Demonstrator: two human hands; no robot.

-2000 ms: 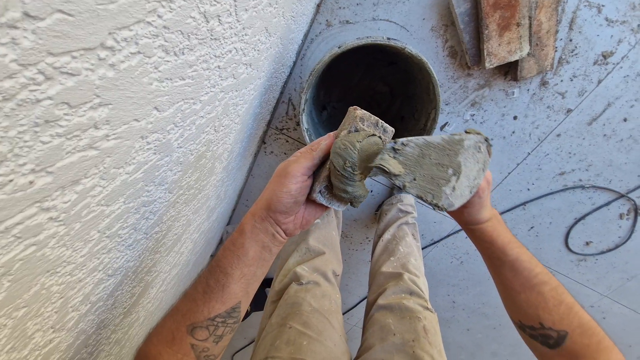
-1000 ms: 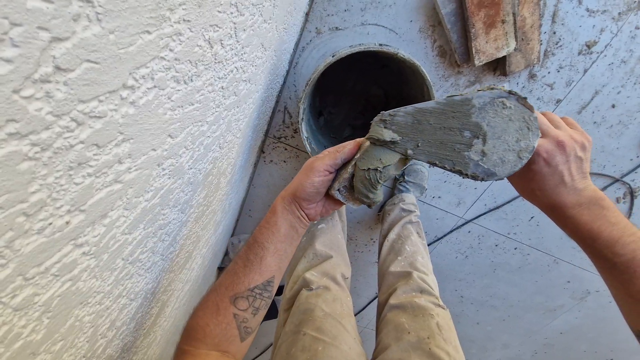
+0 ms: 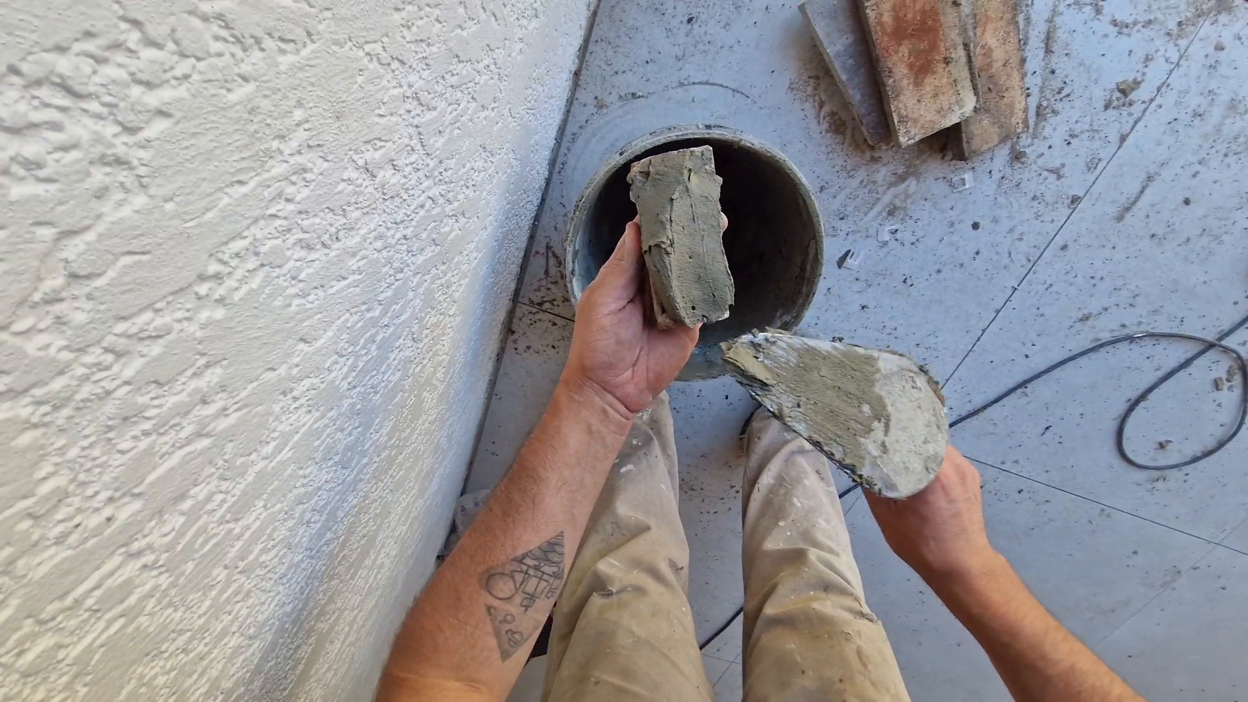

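Observation:
My left hand (image 3: 629, 336) grips a small brick slip (image 3: 685, 239) from below, above the mouth of a round bucket (image 3: 804, 210). Grey mortar spread lengthwise covers the slip's upper face. My right hand (image 3: 931, 512) is closed on a mortar-smeared trowel (image 3: 848, 409), whose handle is hidden behind the blade. The trowel's narrow end points toward the bucket's near rim, to the right of and below the slip, and the two are apart. The bucket's inside is dark, its walls coated with mortar residue.
A white textured wall (image 3: 244, 292) runs along the left. Several reddish-brown brick slips (image 3: 916, 63) lie on the tiled floor (image 3: 1072, 390) at upper right. A black cable (image 3: 1121, 429) loops at right and passes behind my legs. Crumbs of debris are scattered over the tiles.
The mortar, a lump on the slip before, is now spread flat along it. My left hand has brought the slip up over the bucket. The trowel has come away from the slip, down to the right.

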